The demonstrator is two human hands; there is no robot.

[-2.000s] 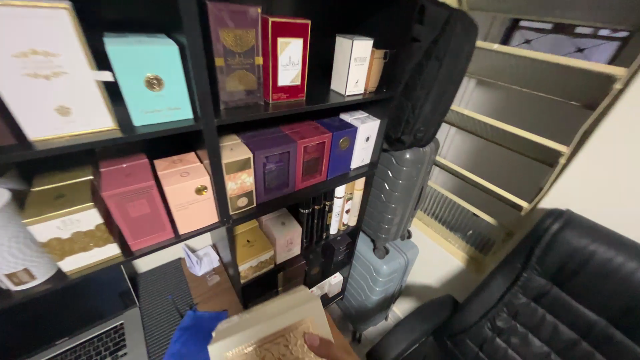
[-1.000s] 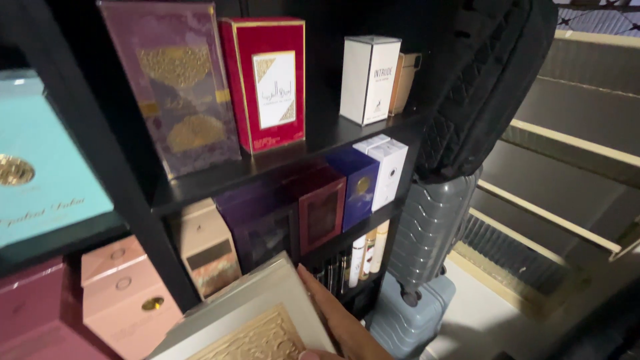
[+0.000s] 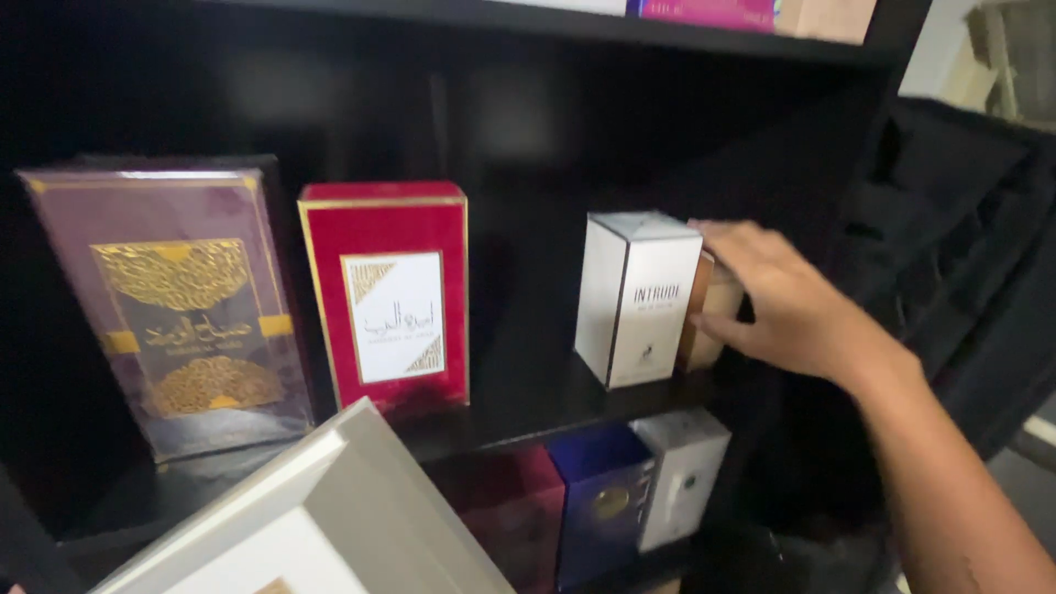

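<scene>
My right hand [image 3: 767,297] reaches in from the right, thumb and fingers apart, around the front and top of a small brown and tan box [image 3: 716,318]. Its fingertips are at the top right edge of a white perfume box [image 3: 652,301]; whether they touch it is unclear. A large white and grey box [image 3: 396,503] is tilted in the foreground, its lower part cut off. Only a sliver of skin, probably my left hand [image 3: 10,589], shows in the bottom left corner; its hold is hidden. A red perfume box [image 3: 396,223] and a purple and gold box [image 3: 181,330] stand left on the shelf.
The black shelf board [image 3: 528,412] has a lower tier with a dark blue box [image 3: 602,503], a silver-white box [image 3: 681,478] and a dark red box [image 3: 511,511]. More boxes [image 3: 709,12] stand on the tier above. A black bag [image 3: 949,190] is at the right.
My right hand has left the large white box and moved to the small brown box on the shelf. The view has moved closer to this shelf.
</scene>
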